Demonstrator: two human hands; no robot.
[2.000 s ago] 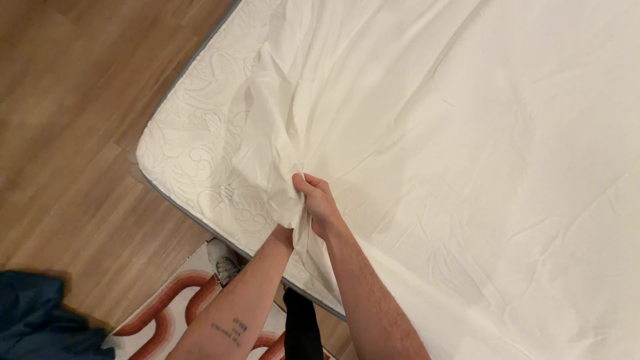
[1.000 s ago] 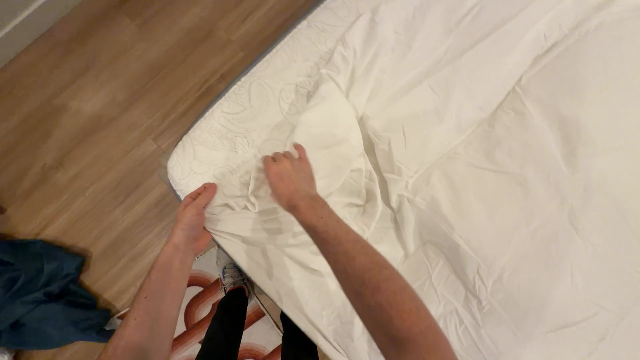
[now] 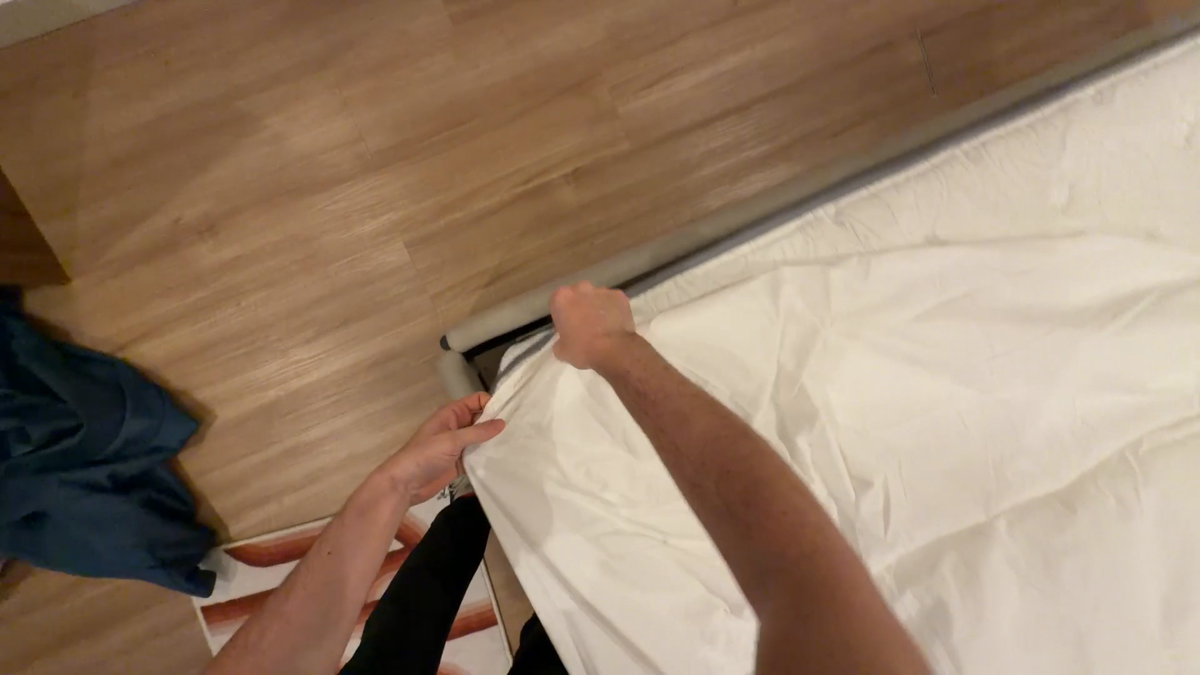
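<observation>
A white fitted sheet (image 3: 975, 347) lies wrinkled over the mattress and covers its near corner. My left hand (image 3: 441, 447) pinches the sheet's edge at that corner, with the thumb on top and the fingers partly hidden beneath. Farther along the side, my right hand (image 3: 592, 325) is closed on the sheet's edge, its fingertips hidden. Between the hands, a strip of the mattress's grey border (image 3: 525, 361) shows. Beside the corner, the light upholstered bed frame (image 3: 497, 323) is exposed, with a dark gap inside it.
Wood flooring (image 3: 309, 187) runs along the bed's side. A dark blue cloth (image 3: 94, 450) lies in a heap on the floor at the left. A white rug with rust-coloured bands (image 3: 253, 609) is under my legs. Part of a brown wooden object (image 3: 23, 234) shows at the left edge.
The sheet now covers the mattress corner, which was bare before. My right hand has moved from the top of the mattress to its side edge. The view has shifted toward the floor.
</observation>
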